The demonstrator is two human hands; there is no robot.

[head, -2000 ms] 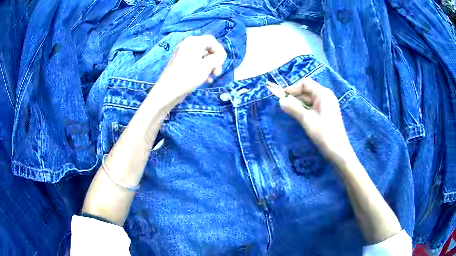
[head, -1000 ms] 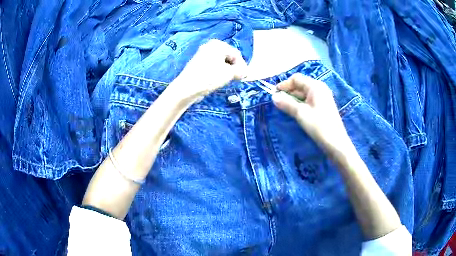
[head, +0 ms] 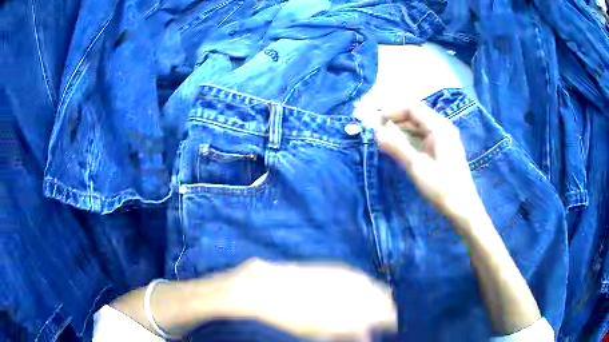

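A pair of blue jeans (head: 307, 200) lies front side up, its waistband (head: 234, 110) running across the upper middle. A pale round waist button (head: 352, 129) sits at the centre of the waistband. My right hand (head: 427, 153) is at the waistband just right of the button, fingers closed around thread snips (head: 415, 141); only a bit of green grip shows, and the blades are lost in a bright white patch at the fingertips. My left hand (head: 327, 300) is blurred over the lower front of the jeans; its fingers cannot be made out.
Other denim garments lie heaped around the jeans, with a stitched hem (head: 100, 200) at the left and more denim (head: 521, 87) at the right. A pale surface (head: 417, 70) shows behind the waistband.
My left hand has left the waistband and moved down over the front of the jeans, uncovering a belt loop and front pocket. The button and waistband have shifted right in view.
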